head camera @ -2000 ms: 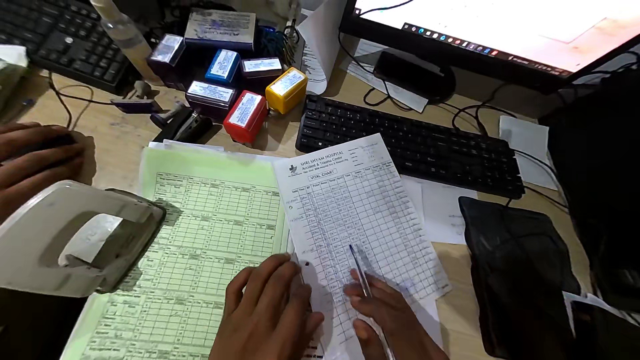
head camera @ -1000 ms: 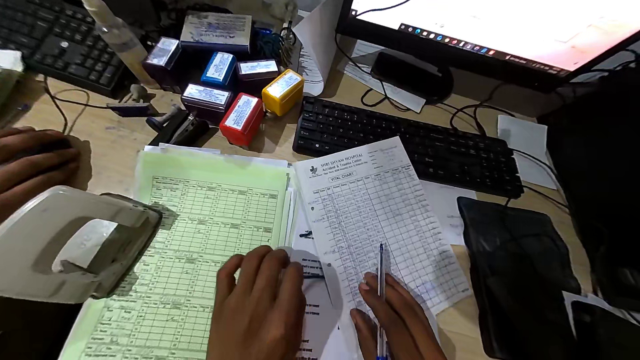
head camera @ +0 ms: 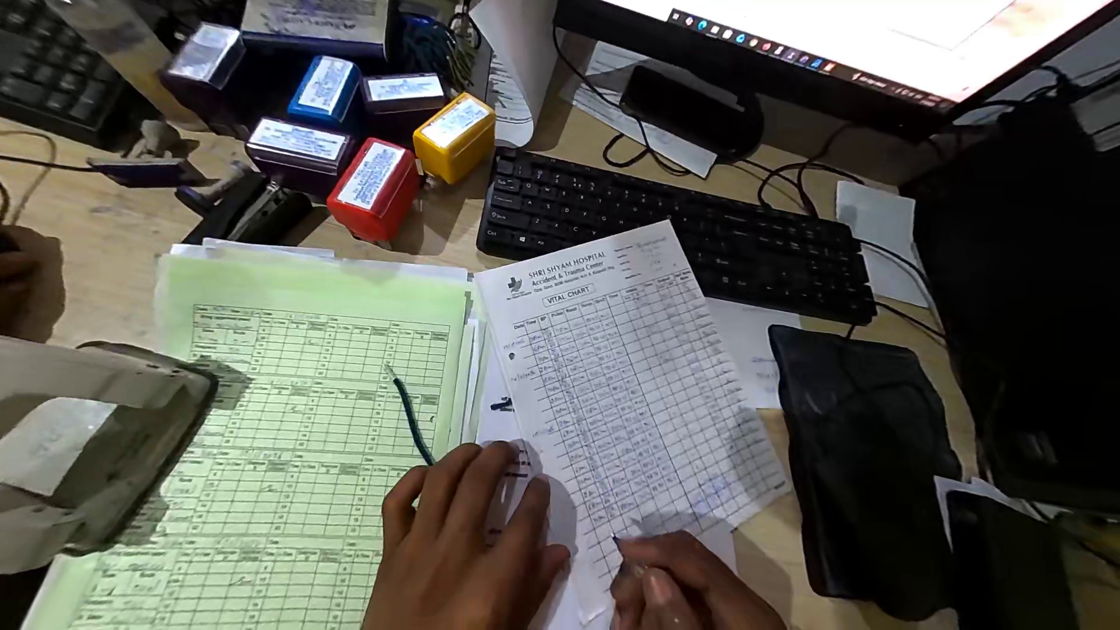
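My left hand (head camera: 477,534) lies with fingers spread over the left edge of a printed vital chart (head camera: 647,367) and the papers under it. A dark green lace (head camera: 411,418) runs out from beside its fingers across a green printed form (head camera: 324,420). My right hand (head camera: 691,582) is closed around a pen (head camera: 618,544), whose tip meets the lower rows of the chart; most of the pen is hidden by the fingers. Handwriting fills many of the chart's rows on its left side.
Behind the papers stand red (head camera: 374,188), yellow (head camera: 455,136) and blue (head camera: 324,90) self-inking stamps, with darker ones beside them. A black keyboard (head camera: 674,232) lies below the monitor (head camera: 787,52). A black pouch (head camera: 862,472) is at right, a grey-white device (head camera: 87,437) at left, near another person's hand (head camera: 17,271).
The pen has gone from standing upright in my right hand to a writing grip, its tip on the chart. The other person's hand at left has moved mostly out of view.
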